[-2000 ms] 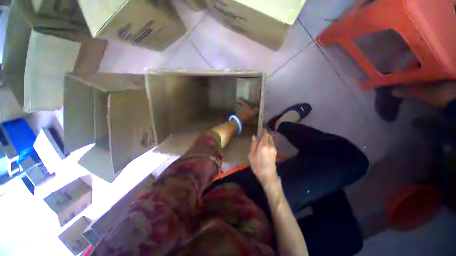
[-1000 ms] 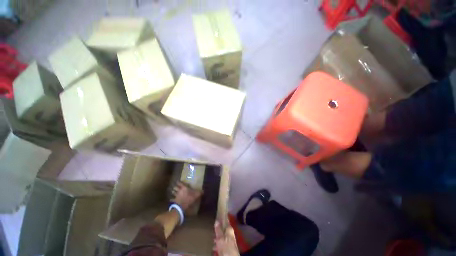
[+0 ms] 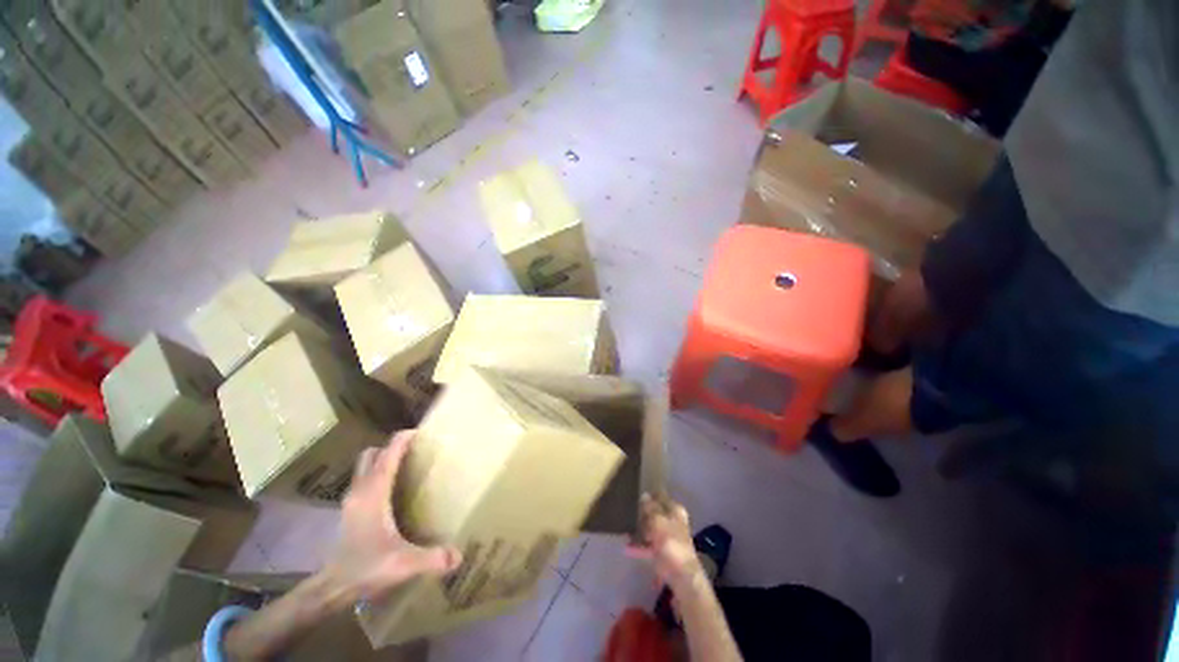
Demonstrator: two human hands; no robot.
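Note:
My left hand (image 3: 382,524), with a pale band at the wrist, grips a brown inner carton (image 3: 498,466) by its left side. The carton is tilted and has dark print on its lower face. It is raised in front of the large open carton (image 3: 656,453) and hides most of it; only part of the dark inside and the right wall show. My right hand (image 3: 666,537) is closed on the right wall of the large carton near its edge.
Several taped cartons (image 3: 278,414) stand on the floor ahead and left. Open cartons (image 3: 110,569) are at lower left. A red-orange stool (image 3: 782,298), a person's arm (image 3: 1034,349) and another open carton (image 3: 879,155) are at right. Stacked cartons (image 3: 155,104) are at far left.
My left hand has lifted the inner carton out of the large carton. My right hand stays at the large carton's right edge. The view has tipped up, showing more floor and the stacked cartons.

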